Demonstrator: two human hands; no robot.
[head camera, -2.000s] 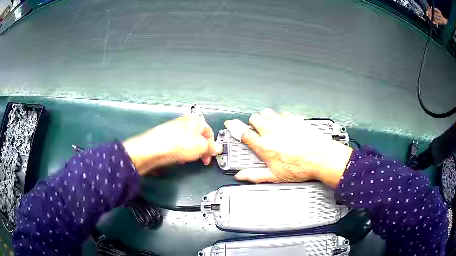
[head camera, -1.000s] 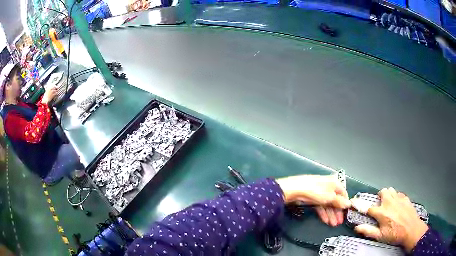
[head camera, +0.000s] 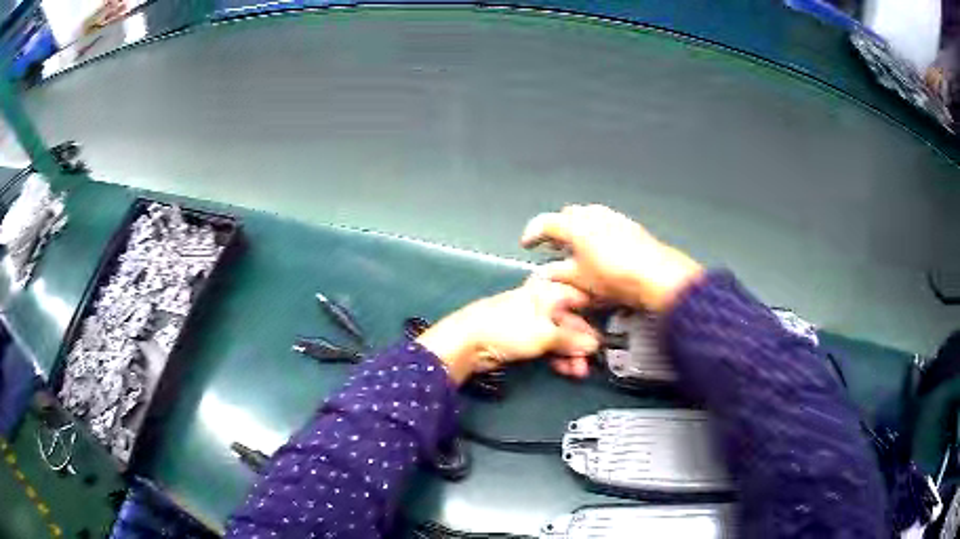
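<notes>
A light-grey ribbed power adapter (head camera: 640, 351) lies on the green bench, partly hidden by my right arm. My left hand (head camera: 526, 328) is at its left end with curled fingers; I cannot tell what is between them. My right hand (head camera: 600, 253) is raised over my left hand, its fingers bent and touching or nearly touching it, slightly blurred. A second adapter (head camera: 653, 451) lies nearer to me, its black cord running left. A third adapter (head camera: 632, 523) is cut off by the bottom edge.
A long black tray (head camera: 190, 347) heaped with grey pieces stands at the left. Black cord plugs (head camera: 335, 347) lie between tray and adapters. The wide grey-green conveyor belt (head camera: 421, 137) runs behind the bench edge. Dark objects (head camera: 940, 390) are at the right edge.
The view has swung left, then partly back right. My right hand has left the top of the adapter and moved up and left over my left hand. The adapters show no clear shift.
</notes>
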